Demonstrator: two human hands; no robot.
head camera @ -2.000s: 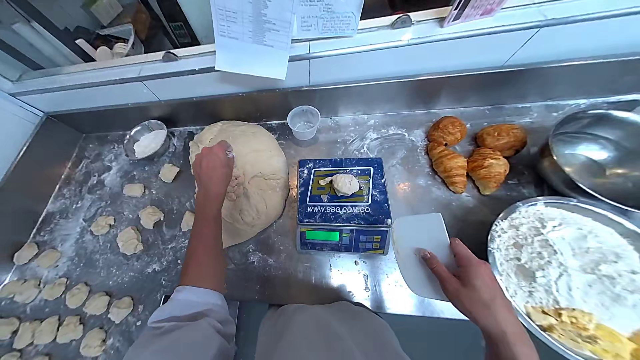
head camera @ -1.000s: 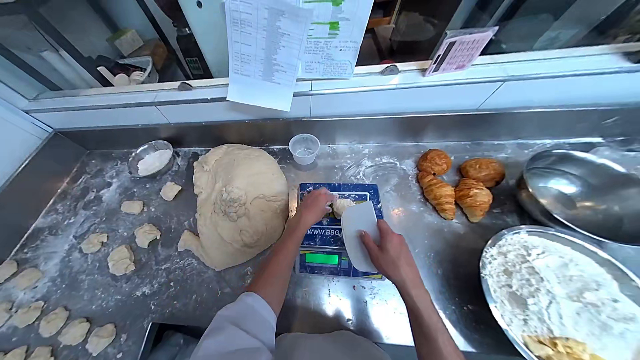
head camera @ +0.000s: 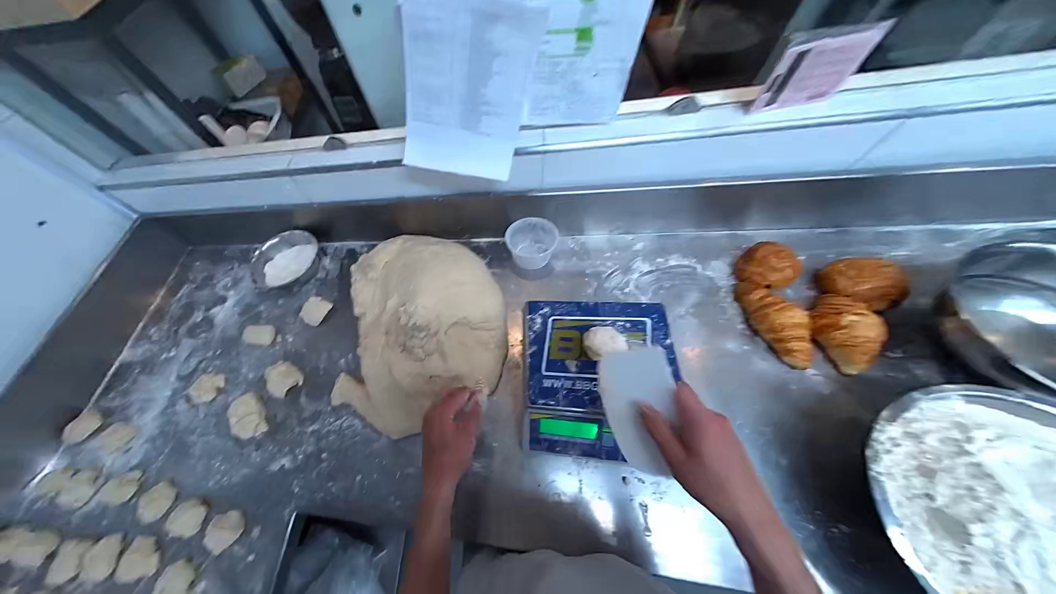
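My left hand (head camera: 452, 425) is at the lower right edge of a large mass of dough (head camera: 437, 322), with its fingertips pinched around a small bit of dough. My right hand (head camera: 689, 433) grips a white plastic dough scraper (head camera: 639, 404), which lies over the right part of a blue digital scale (head camera: 561, 330). On the scale's top a small dough piece (head camera: 605, 341) rests against the scraper's upper edge. The scale's green display is lit. Many small dough pieces (head camera: 247, 415) lie on the floured steel counter to the left.
A small bowl of flour (head camera: 289, 260) and a clear plastic cup (head camera: 531, 242) stand near the back wall. Croissants (head camera: 850, 332) and round baked pieces (head camera: 767, 265) lie at right, beside a steel bowl (head camera: 1006, 305) and a wide bowl of flour (head camera: 965, 495). A dark tray (head camera: 330, 553) sits at the front edge.
My left hand has moved from the scale back to the big dough. The scraper in my right hand, right of the scale two seconds ago, is now over it.
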